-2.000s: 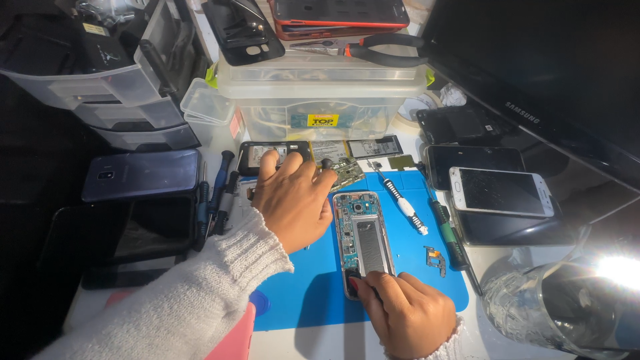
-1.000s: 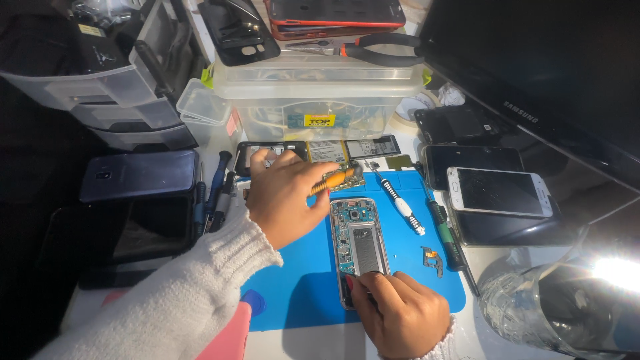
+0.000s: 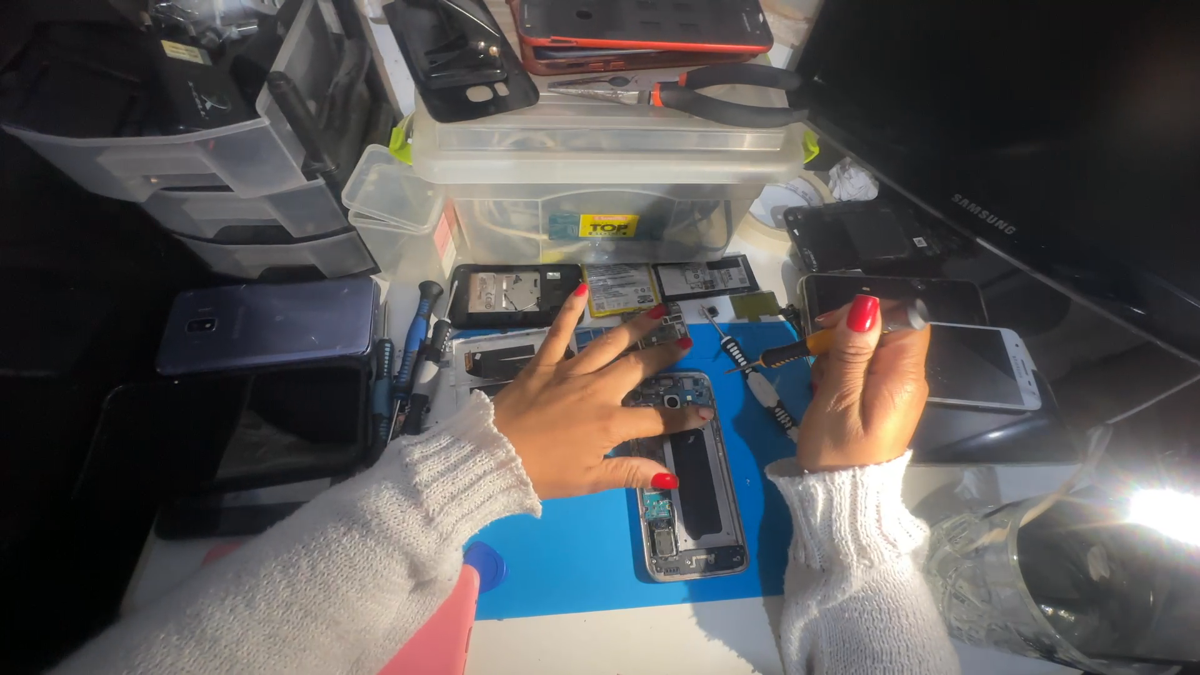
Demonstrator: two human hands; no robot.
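An opened smartphone [image 3: 698, 478] lies on a blue work mat [image 3: 562, 562], its circuit board and battery bay showing. My left hand [image 3: 600, 403] spreads over the phone's upper left, fingers apart, thumb and little finger over its frame. Beyond the fingertips a loose circuit board [image 3: 667, 330] is partly covered. My right hand [image 3: 862, 394], raised to the right of the phone, is closed around a small screwdriver with an orange and black handle [image 3: 792, 353]; its tip points left. Behind it a black and white tool [image 3: 769, 398] lies on the mat.
Phone batteries [image 3: 621, 289] and a black phone housing [image 3: 516, 292] lie behind the mat. Screwdrivers [image 3: 412, 337] and phones [image 3: 267, 323] are at the left. A white phone [image 3: 980, 366] and a cut-glass vessel [image 3: 1022, 572] stand right. A clear plastic box [image 3: 600, 220] holds pliers [image 3: 731, 94] on its lid.
The orange-handled screwdriver was at my left hand a second ago; now my right hand holds it. My right hand has risen from the phone's lower end, and my left hand has come over the phone.
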